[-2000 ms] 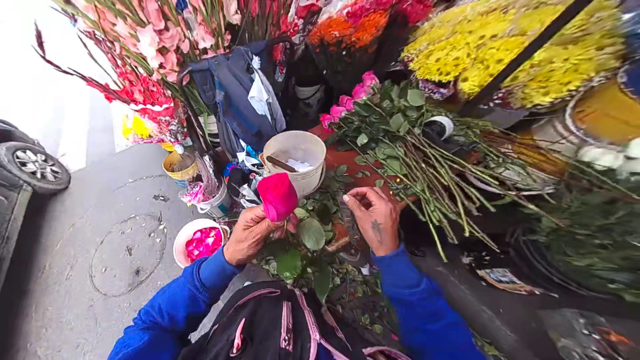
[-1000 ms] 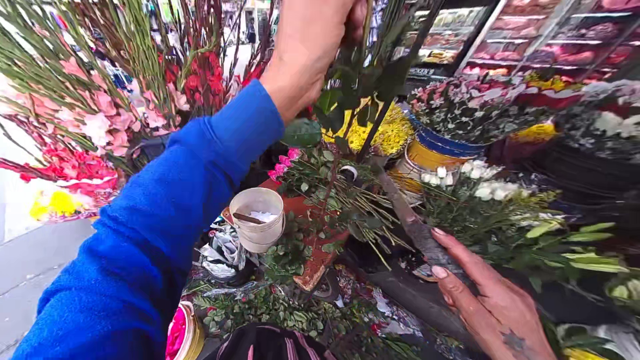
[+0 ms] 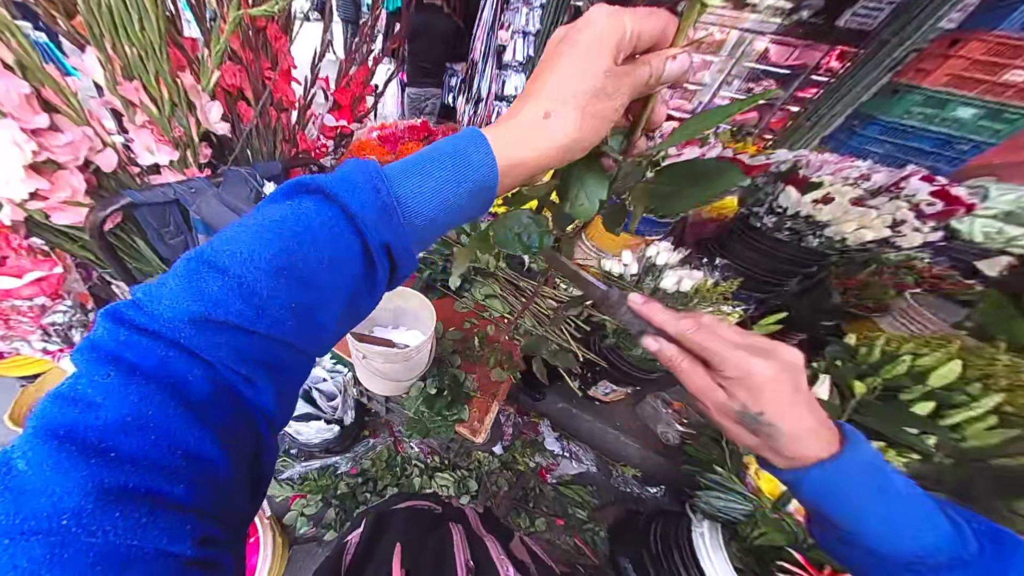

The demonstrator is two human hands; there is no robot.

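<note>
My left hand point(image 3: 596, 84) is raised at the top middle, its fingers closed on a thick green stem point(image 3: 686, 22) with leaves hanging below the grip; no bloom on it is in sight. In my right hand point(image 3: 740, 380) is a knife point(image 3: 604, 296) with a dark handle, its blade pointing up and left toward the hanging leaves point(image 3: 588, 190). Whether the blade touches them I cannot tell. Below lie cut rose stems point(image 3: 552, 308) on a reddish board point(image 3: 484, 404), beside a white plastic bucket point(image 3: 396, 372) with a brown-handled tool point(image 3: 374, 340) across its rim.
Pink gladioli point(image 3: 60, 160) crowd the left. White flowers point(image 3: 840, 208), white rosebuds point(image 3: 660, 264) and leafy greenery point(image 3: 936, 392) fill the right. Plastic crates point(image 3: 936, 112) are stacked at the upper right. Leaf trimmings point(image 3: 416, 480) cover the ground near me. A person point(image 3: 432, 48) stands far back.
Two seconds ago my left hand held a pink rose low in front of me and my right hand held no knife. Now the left is raised with a stem. The view has tilted up.
</note>
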